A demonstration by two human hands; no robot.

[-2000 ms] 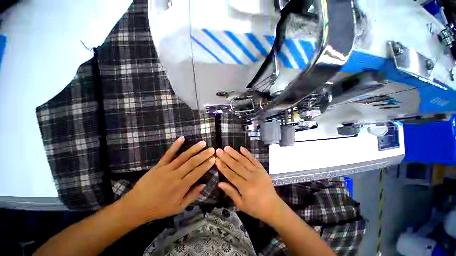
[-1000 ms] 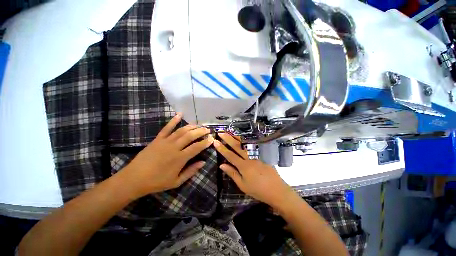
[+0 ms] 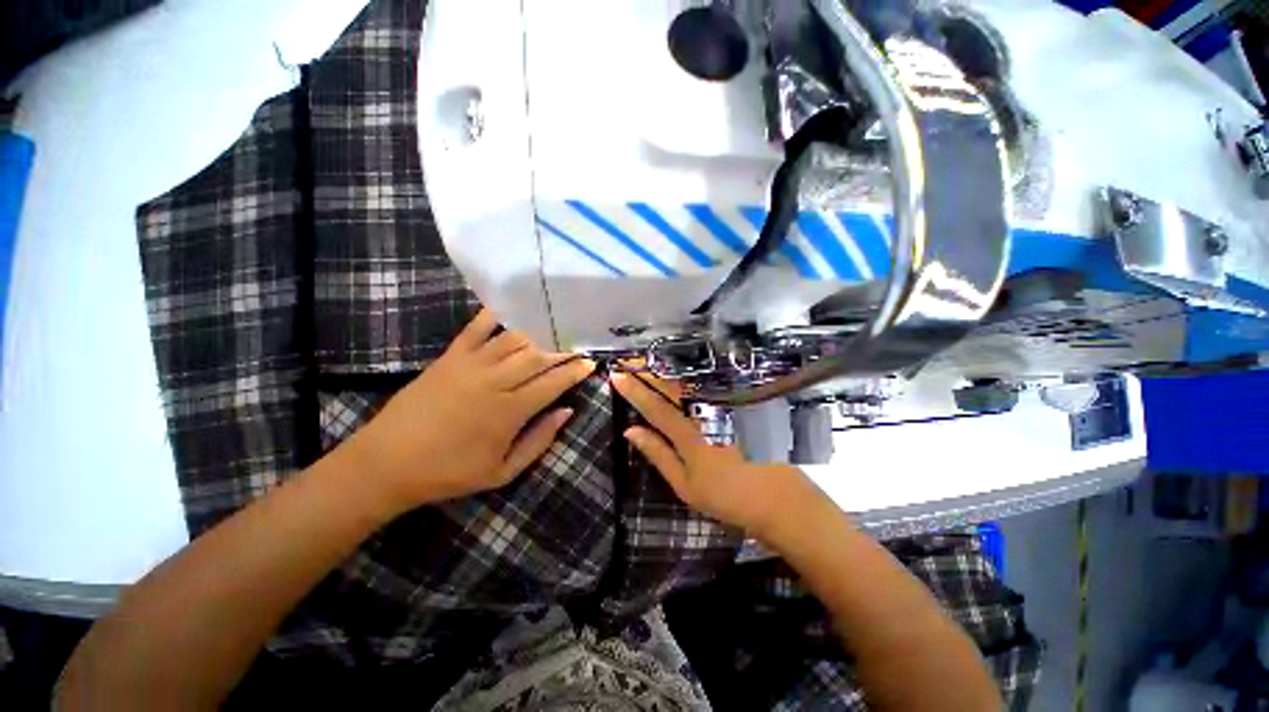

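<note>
A black, grey and white plaid garment panel [image 3: 230, 299] lies on the white table and under the white sewing machine [image 3: 612, 125] with blue stripes. A narrow black seam [image 3: 621, 487] runs towards the presser foot area [image 3: 654, 359]. My left hand [image 3: 466, 417] lies flat on the cloth left of the seam, its fingertips near the needle area. My right hand [image 3: 696, 466] rests on the cloth right of the seam, partly hidden by the curved shiny guard [image 3: 960, 195]. The needle itself is not visible. Neither hand clearly grips the cloth.
The ruler-marked table edge [image 3: 974, 504] runs below the machine. More plaid cloth [image 3: 960, 570] hangs or lies below it at right. A blue surface [image 3: 1204, 417] stands at far right, above a grey floor with yellow-black tape [image 3: 1081, 598]. Patterned cloth covers my lap [image 3: 564, 668].
The panel with its seam has slid forward under the machine. Both hands have moved forward to the presser foot area, and the view has shifted slightly.
</note>
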